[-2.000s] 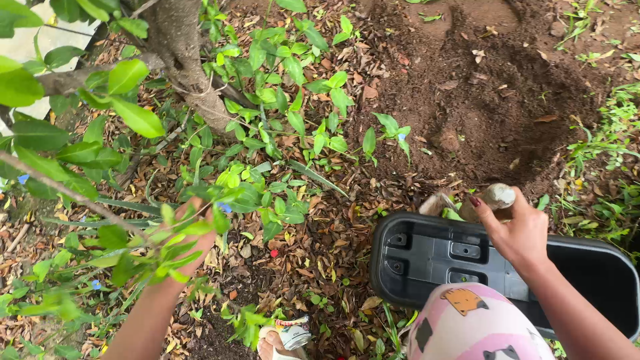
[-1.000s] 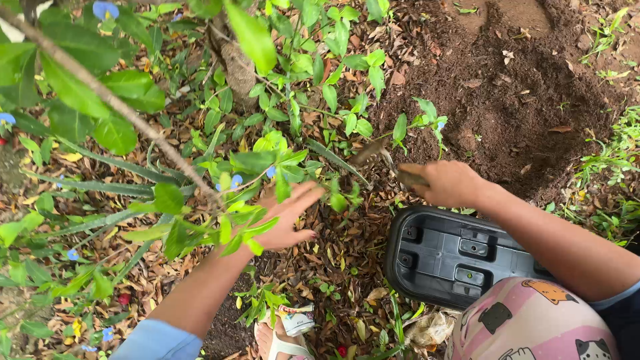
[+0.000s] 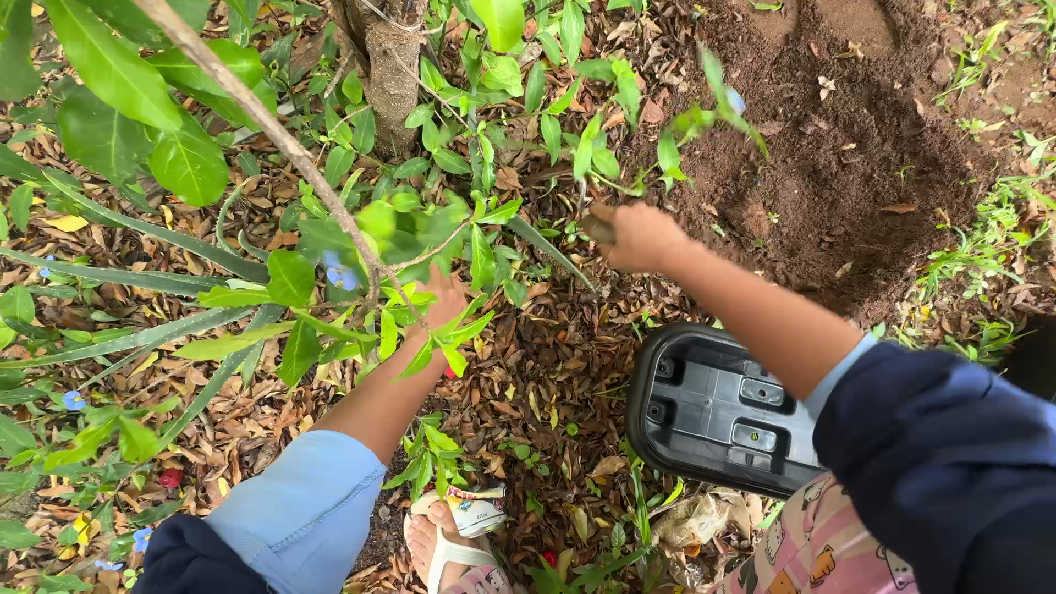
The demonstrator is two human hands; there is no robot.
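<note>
My right hand point(image 3: 642, 238) is closed around the handle point(image 3: 597, 228) of a tool whose thin metal part points up among the green stems; its far end is hidden by leaves, so its kind is unclear. Partly covered by branch leaves, my left hand point(image 3: 441, 299) reaches into the low weeds; its fingers are blurred and what they touch is hidden. Between the hands a narrow aloe-like leaf point(image 3: 549, 250) slants over the leaf litter. Trailing stems with a blue flower point(image 3: 734, 101) rise beyond my right hand, over the dug soil point(image 3: 833, 157).
A black plastic planter box point(image 3: 718, 404) lies near my right knee. A leafy branch point(image 3: 272, 124) crosses close to the camera at left. A tree trunk point(image 3: 396, 78) stands at the top. Spiky long leaves point(image 3: 157, 280) spread left. A crumpled plastic bag point(image 3: 701, 524) and a printed wrapper point(image 3: 477, 511) lie below.
My right hand was at the planter box's edge two seconds ago, then moved to the weeds with the tool. My left hand remains among the leaves. The trailing stems now reach over the dug soil.
</note>
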